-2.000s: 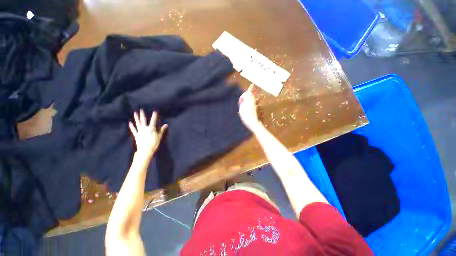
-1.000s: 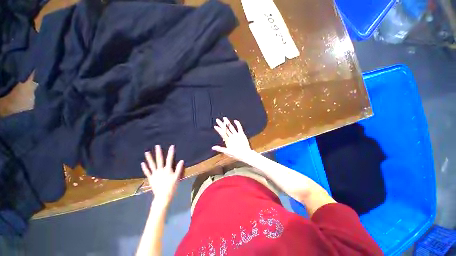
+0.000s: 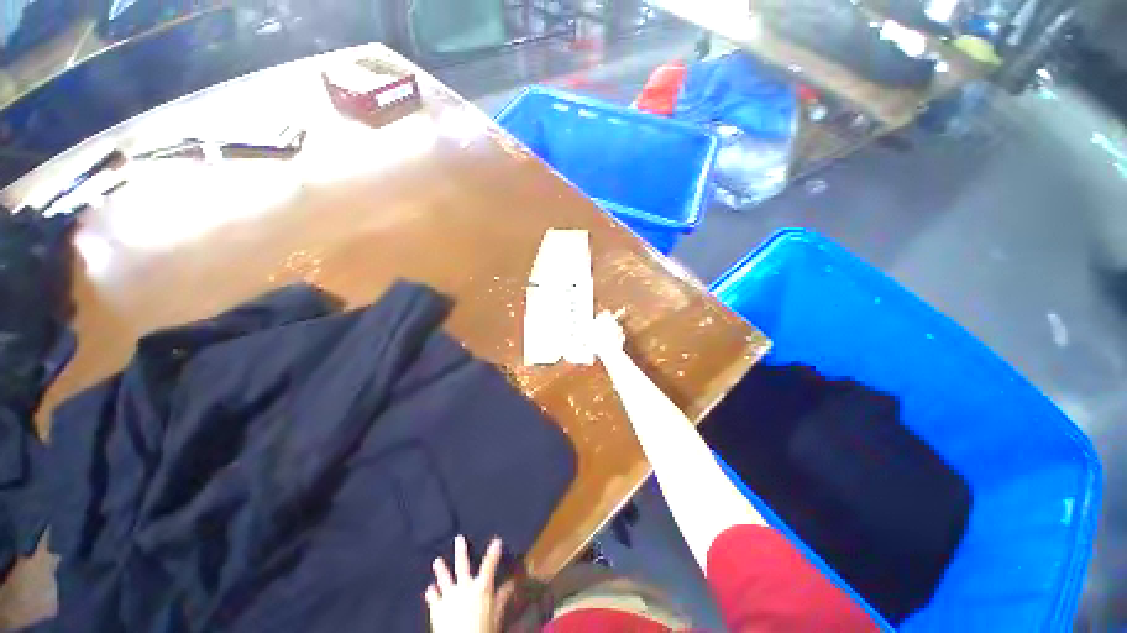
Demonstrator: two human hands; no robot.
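A dark unfinished jacket [image 3: 358, 458] lies spread and wrinkled on the brown wooden table, its rounded hem corner to the right. The pale card marking template [image 3: 562, 297] lies on the table beyond the hem. My right hand [image 3: 607, 336] is at the template's right edge near its lower end. The hand is small and blurred, so whether its fingers grip the card cannot be told. My left hand [image 3: 467, 594] rests on the jacket near the table's front edge, fingers spread, partly cut off by the lower picture edge.
A large blue bin [image 3: 1026, 458] holding dark garments stands at the table's right corner. A second blue bin [image 3: 618, 161] stands beyond the far right edge. A red-brown box [image 3: 371, 90] and thin strips [image 3: 253, 146] lie on the far table. A dark garment pile [image 3: 25, 334] is at left.
The view has tilted up and shows more of the far table. My right hand has moved from the jacket to the template. My left hand still lies on the cloth.
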